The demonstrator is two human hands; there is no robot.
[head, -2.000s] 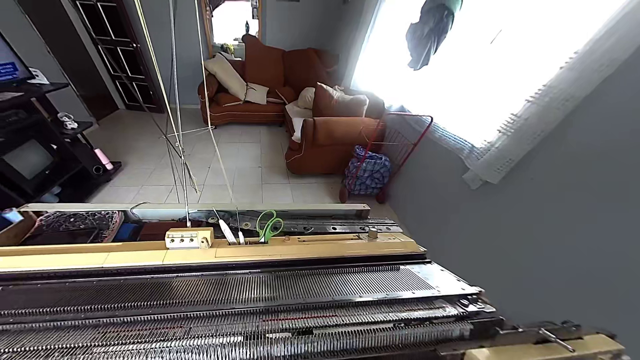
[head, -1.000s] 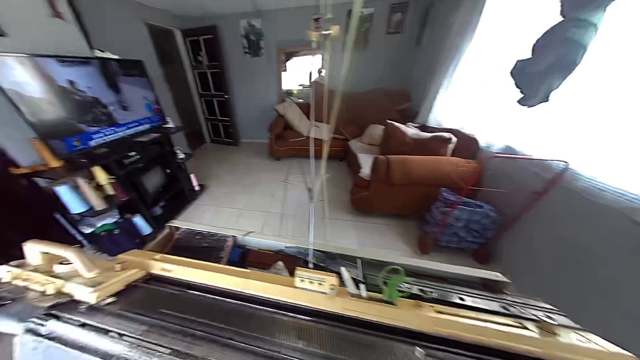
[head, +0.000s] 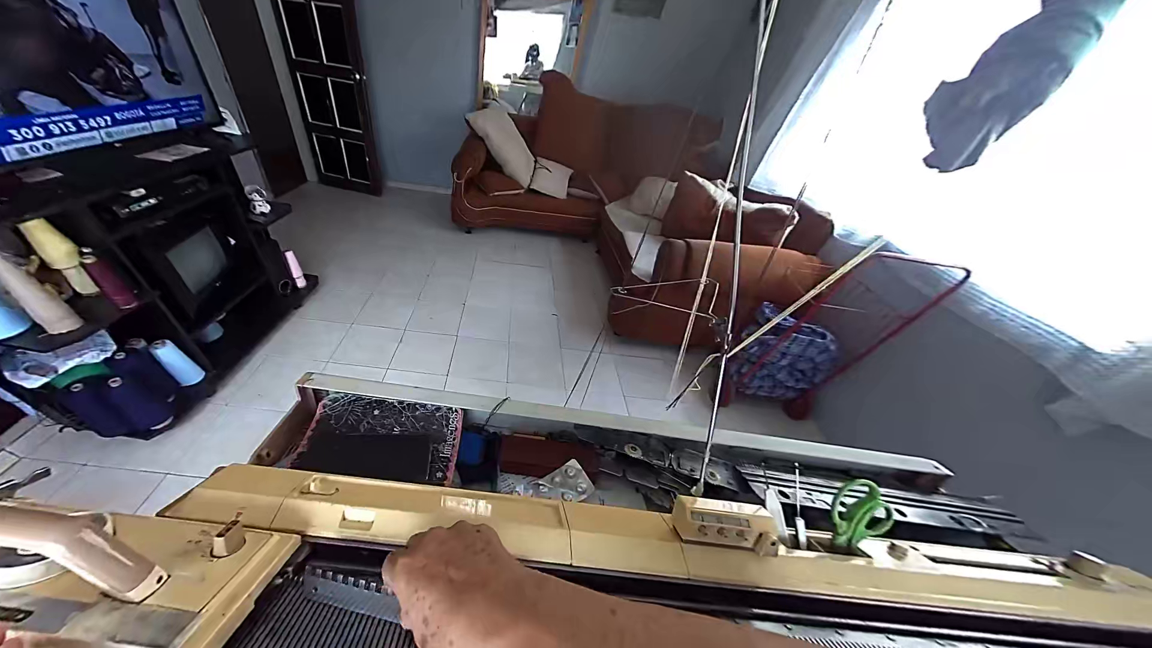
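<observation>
My right hand (head: 463, 580) reaches in from the lower right over the needle bed (head: 297, 621) of a knitting machine, its fingers closed at the end of a toothed metal strip (head: 351, 594). The fingertips are hidden behind the knuckles. Left of it stands the beige carriage (head: 225, 585) with its pale handle (head: 99, 553). Only a sliver of my left hand (head: 36, 635) shows at the bottom left corner, beside the carriage; its fingers are out of view. Along the machine's beige back rail is a small row counter (head: 724, 522).
Green-handled scissors (head: 859, 515) stand in the back rail. Behind it, an open tray (head: 630, 416) holds a dark box, blister packs and metal parts. A yarn mast (head: 733, 270) rises with strands. Yarn cones (head: 175, 360) fill a black shelf at left. Brown sofas stand beyond.
The view has swung left and down to the carriage end of the machine. My right hand is now in sight over the needle bed; neither earlier frame shows it.
</observation>
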